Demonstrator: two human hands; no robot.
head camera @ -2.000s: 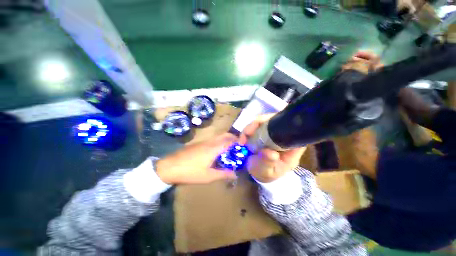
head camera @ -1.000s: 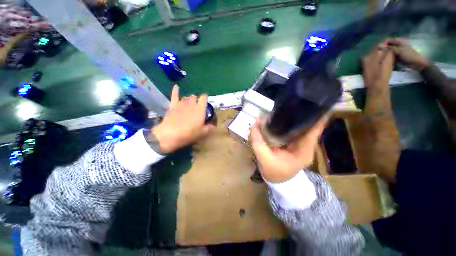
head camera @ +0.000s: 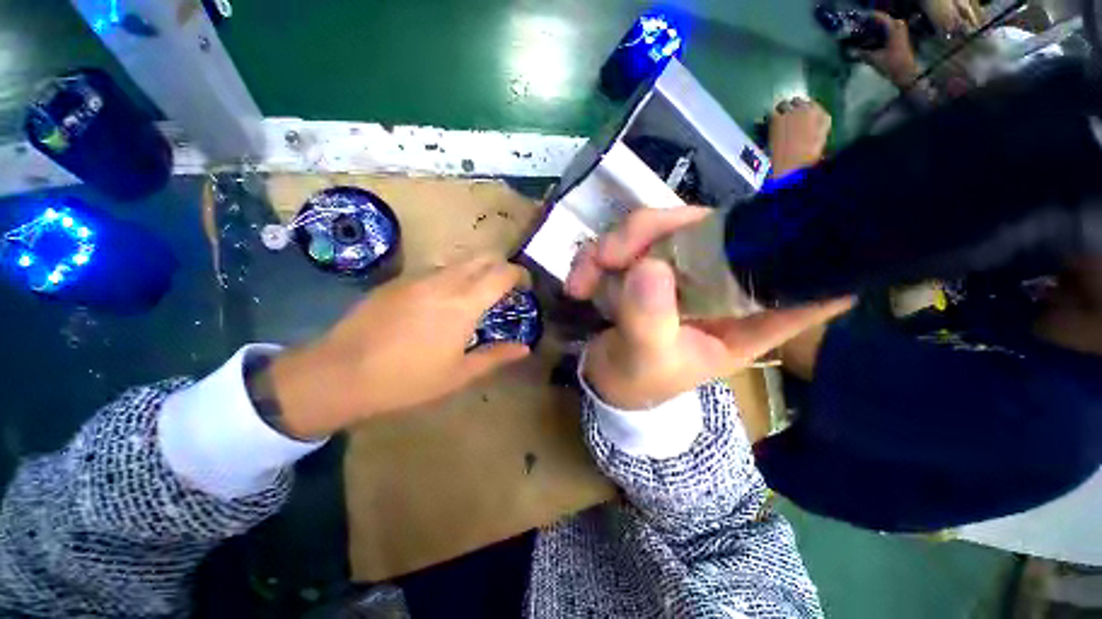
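Note:
My left hand (head camera: pixel 393 345) holds a round circuit board in a black housing (head camera: pixel 508 320) on the cardboard mat (head camera: pixel 441 472); its fingers cover part of the rim. My right hand (head camera: pixel 665 320) holds the electric screwdriver (head camera: pixel 918 200) by its tan grip, thumb and fingers around it. The driver lies nearly level, pointing left; its tip is hidden by my fingers. The screw feeder (head camera: pixel 695 127) stands just beyond my right hand. Another housing with a board (head camera: pixel 348 230) sits at the mat's back left, a small white disc (head camera: pixel 276 237) on wires beside it.
A glowing blue board (head camera: pixel 51 248) and a tall black cylinder (head camera: pixel 103 133) stand at the left, near the upright post (head camera: pixel 181 73). The white rail (head camera: pixel 423 148) edges the green belt, which carries another lit cylinder (head camera: pixel 641 55). A person in dark clothing (head camera: pixel 931 423) is close at the right.
My left hand has come back from the mat's far left edge to its middle with a housing. The driver has swung to a flatter angle. The view has shifted, and the open box is now mostly hidden.

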